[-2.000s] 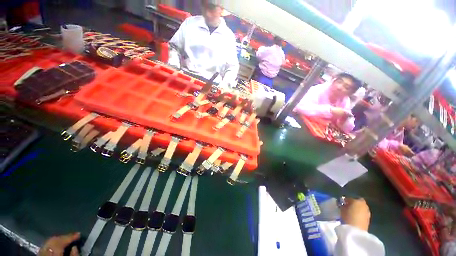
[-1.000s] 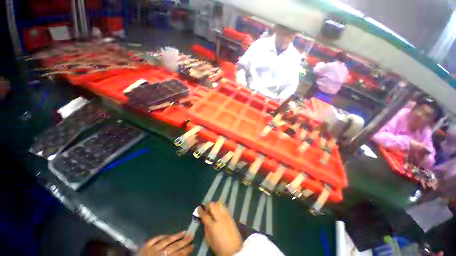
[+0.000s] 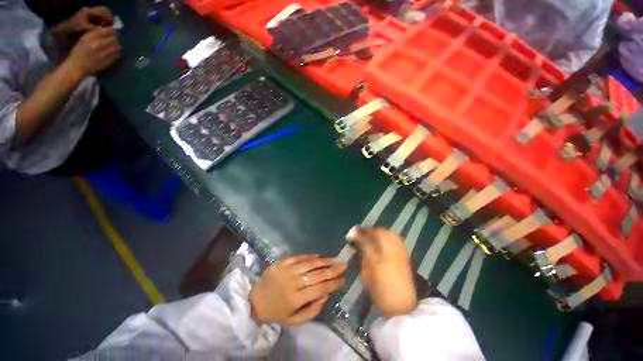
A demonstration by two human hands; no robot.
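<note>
Grey watch straps (image 3: 435,255) lie in slanting parallel rows on the dark green mat. My left hand (image 3: 299,288), with a ring on one finger, lies over the end of the leftmost strap, fingers extended together. My right hand (image 3: 386,271) is just right of it, blurred, with a small whitish thing (image 3: 353,234) at its fingertips over the same strap. The watch heads are hidden under my hands and sleeves. Whether my left fingers hold anything is not clear. Shiny buckles (image 3: 341,310) show below my hands.
Red compartment trays (image 3: 486,106) stand at the right, straps with buckles (image 3: 455,206) hanging over the edge. Two watch head trays (image 3: 236,121) and a blue stick (image 3: 270,139) lie on the mat ahead. Another person's hands (image 3: 94,47) are at the upper left, another white coat at top right.
The view has swung left and down, bringing another worker's hands into view. My hands have come together over the leftmost strap since the earliest frame and stay there.
</note>
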